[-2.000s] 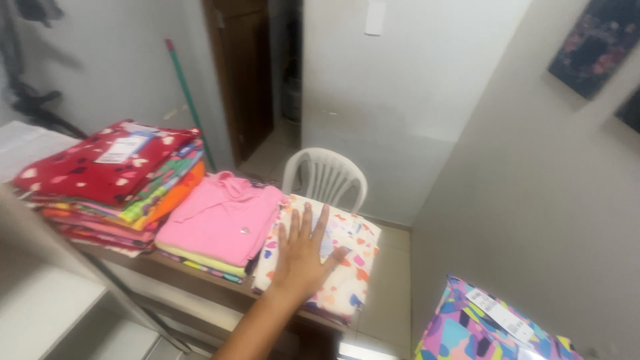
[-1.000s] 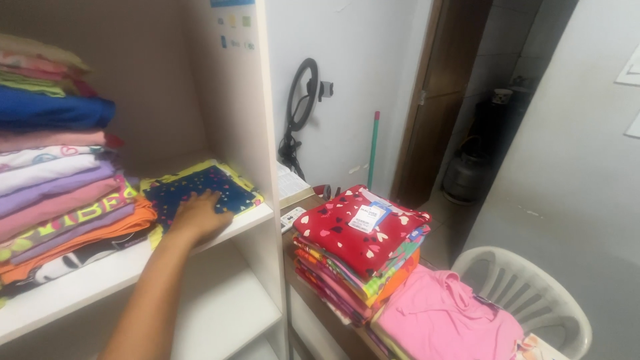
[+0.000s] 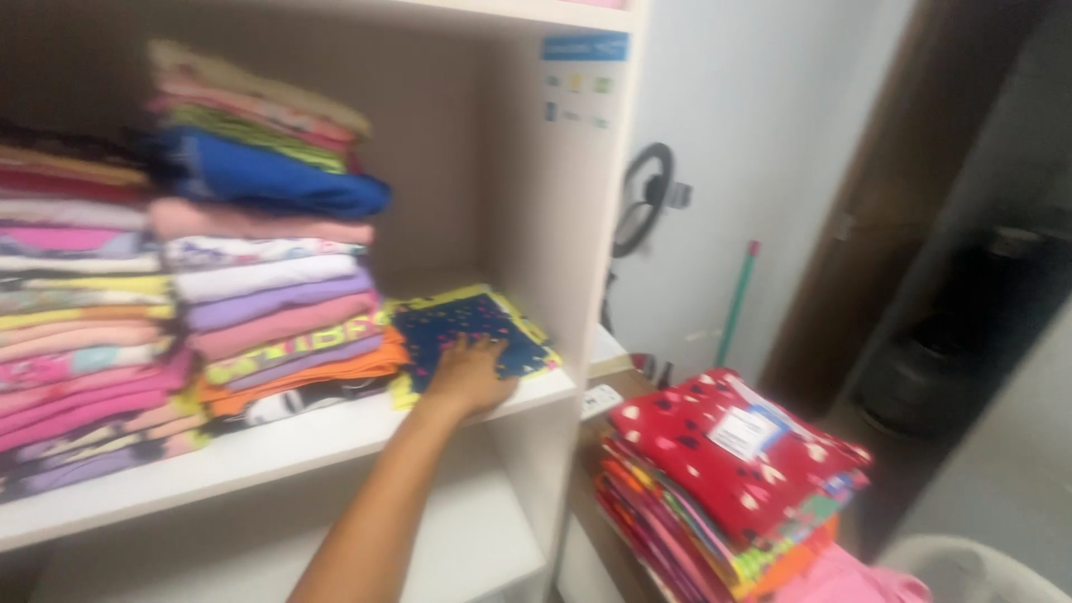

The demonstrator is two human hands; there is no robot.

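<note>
My left hand [image 3: 473, 373] rests palm down on a folded navy garment with small coloured specks [image 3: 456, 322], near the front edge of a white shelf. Yellow cloth shows around and under the navy one. The fingers lie on top, blurred, and do not grip it. Just left of it stands a tall stack of folded clothes [image 3: 285, 285], with a blue piece near the top and orange near the bottom. Another stack of folded clothes [image 3: 79, 335] is farther left. My right hand is out of view.
The shelf's side panel [image 3: 578, 218] stands right of the hand. Beyond it, a red folded garment with a tag [image 3: 737, 452] tops a pile on a lower surface, with pink cloth [image 3: 850, 578] beside it. A white plastic chair [image 3: 971, 569] is at lower right.
My left hand has moved from the white patterned folded cloth by the chair to the navy garment on the shelf, where it stays. The view has swung left.
</note>
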